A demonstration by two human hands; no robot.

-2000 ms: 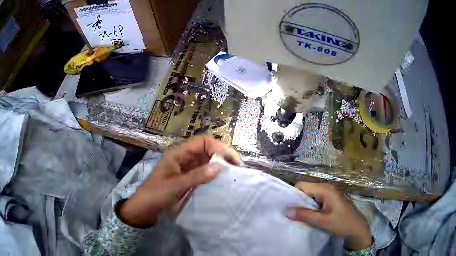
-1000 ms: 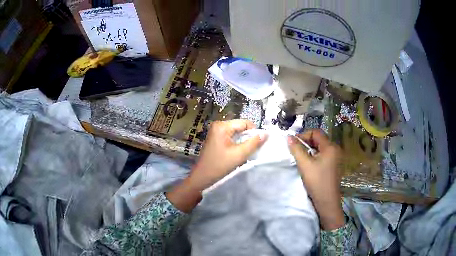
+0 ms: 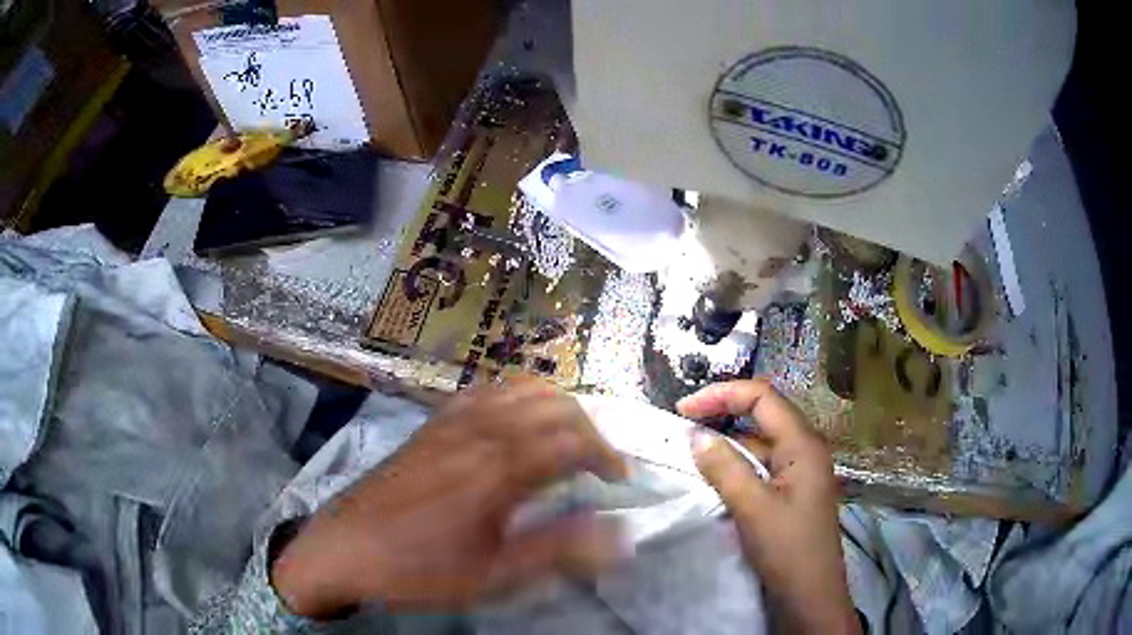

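Note:
A white to pale grey garment (image 3: 670,558) lies bunched over my lap, its folded edge raised near the table's front edge. My right hand (image 3: 770,478) pinches this edge between thumb and fingers. My left hand (image 3: 466,496) is blurred and lies over the left part of the cloth; its fingertips are unclear, so I cannot tell whether it grips. The cream machine head (image 3: 819,112) with its TAKING TK-808 badge stands above. Its dark metal die (image 3: 711,318) and the white-and-dark lower part are beyond my hands, apart from the cloth.
A white oval guard (image 3: 615,217) is left of the die; a yellow tape roll (image 3: 940,304) is right. A black flat object (image 3: 286,205) with a yellow banana-like thing (image 3: 230,161) and a cardboard box (image 3: 428,62) stand left. Grey garments (image 3: 149,434) heap at left. Silvery specks cover the table.
The garment edge and both hands have moved back from the die toward me since one second ago. My left hand has turned over the cloth and blurred.

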